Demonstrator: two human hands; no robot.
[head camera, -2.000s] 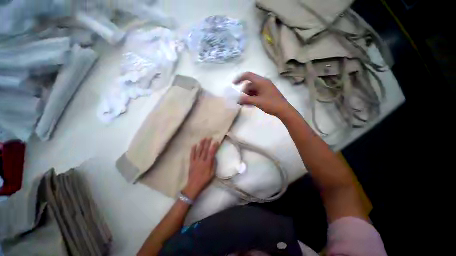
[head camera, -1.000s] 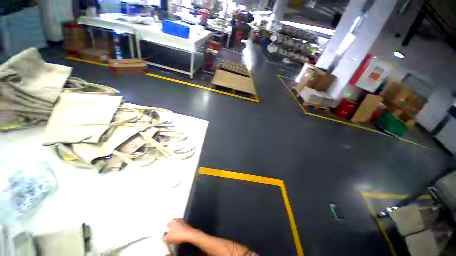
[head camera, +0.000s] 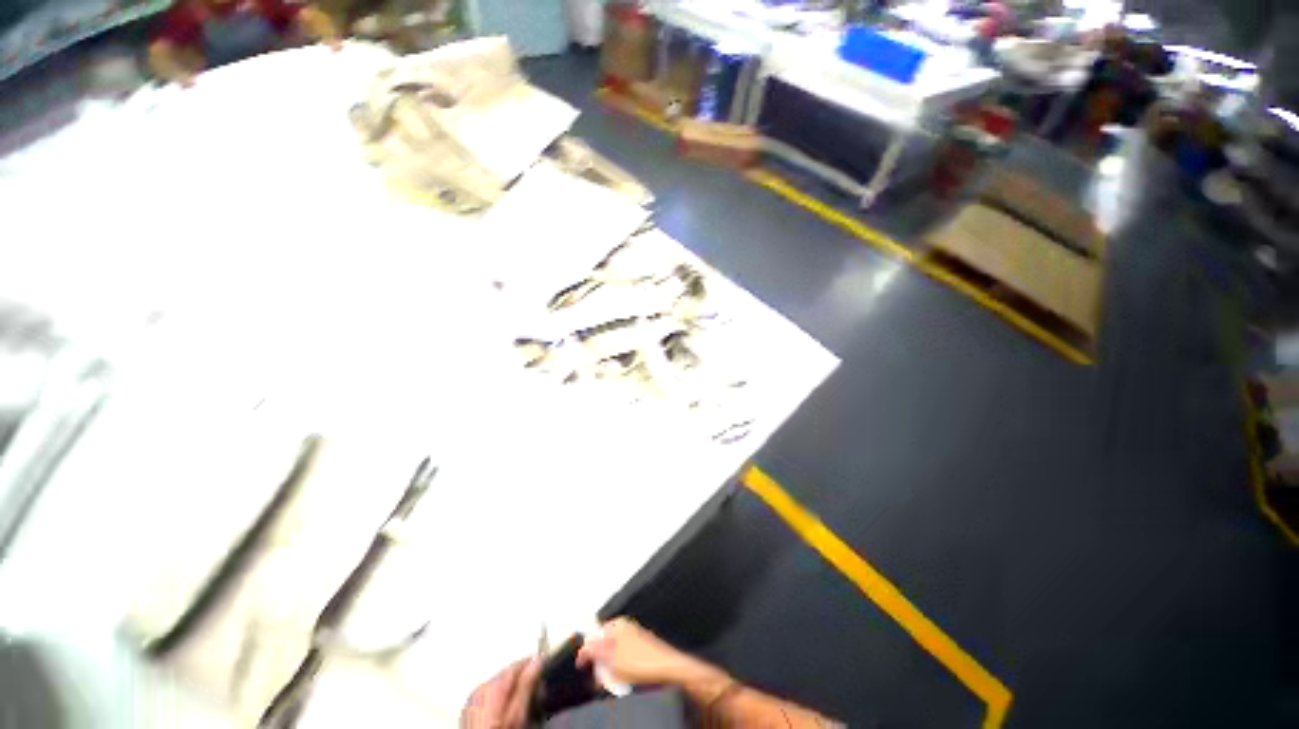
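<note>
A beige tote bag (head camera: 235, 584) lies folded on the white table at the lower left, washed out by glare. Its handles reach toward the table's front edge. My left hand (head camera: 502, 695) is at the bottom edge, partly cut off; whether it holds anything cannot be told. My right hand (head camera: 634, 655) is just right of it, at the table's edge, with its fingers closed on a small white piece (head camera: 614, 681). A dark patch shows between the hands.
Loose beige bags (head camera: 470, 128) lie at the table's far side, with more handles (head camera: 627, 335) near its right corner. A person's red top (head camera: 228, 32) shows behind the table. A pallet (head camera: 1019, 271) and yellow floor lines are at the right.
The view has swung up to the floor, then back left toward the table. My hands have come close together at the table's edge; glare now hides much of the tabletop.
</note>
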